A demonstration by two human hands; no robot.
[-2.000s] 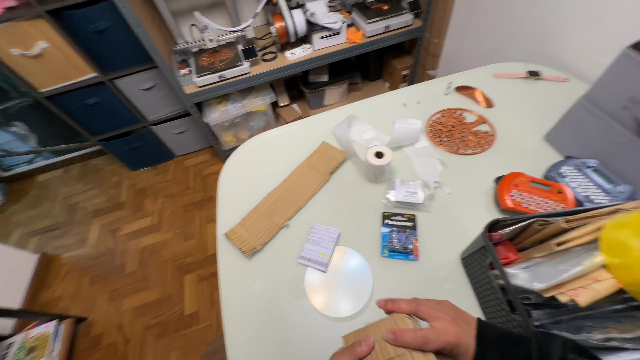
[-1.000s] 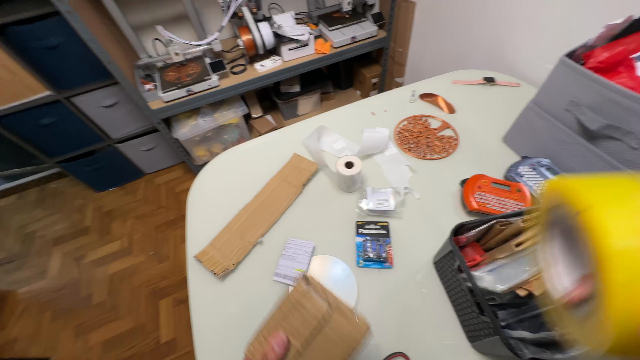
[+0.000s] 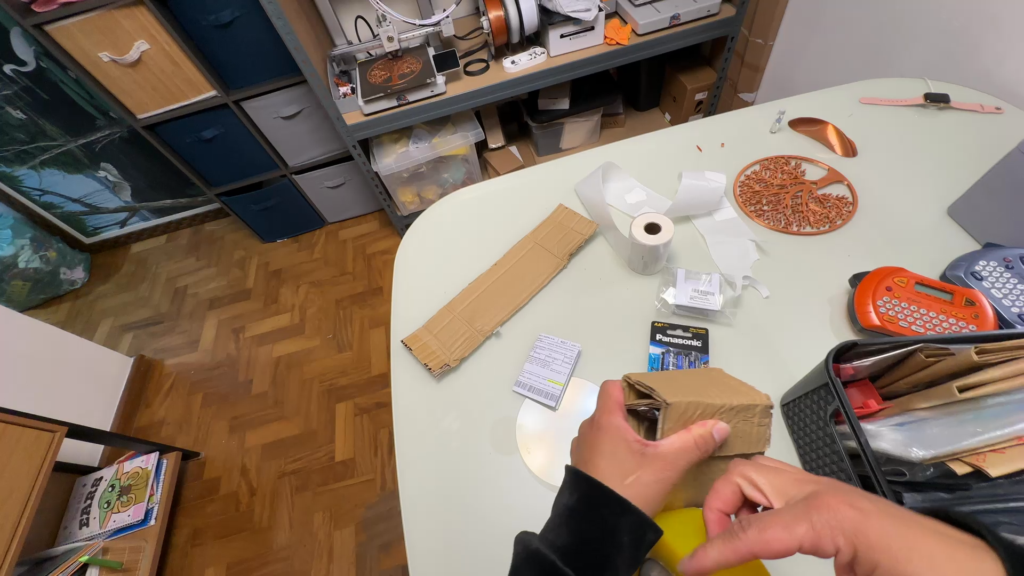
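My left hand [image 3: 640, 456] grips a folded, box-shaped piece of corrugated cardboard [image 3: 708, 400], its open end facing left. My right hand [image 3: 784, 512] is just below and to the right, fingers bent, over a yellow object [image 3: 680, 540], partly hidden at the bottom edge; whether it grips anything is unclear. Behind the cardboard lies a Panasonic battery pack [image 3: 678, 346], partly covered. A pale round disc [image 3: 552, 432] lies left of my left hand, overlapped by a printed paper slip [image 3: 548, 370]. A flat cardboard strip [image 3: 504, 288] lies farther left.
A black basket [image 3: 816, 400] of packaging stands at right, beside an orange label maker [image 3: 920, 304]. A label roll [image 3: 650, 244], a small plastic bag [image 3: 696, 294] and a copper-coloured tree disc [image 3: 796, 194] lie farther back. Shelves with a 3D printer [image 3: 396, 76] stand beyond the table.
The cardboard, flatter one second ago, is now folded up in my left hand. The yellow roll has moved from the right, above the basket, to the bottom, below my hands.
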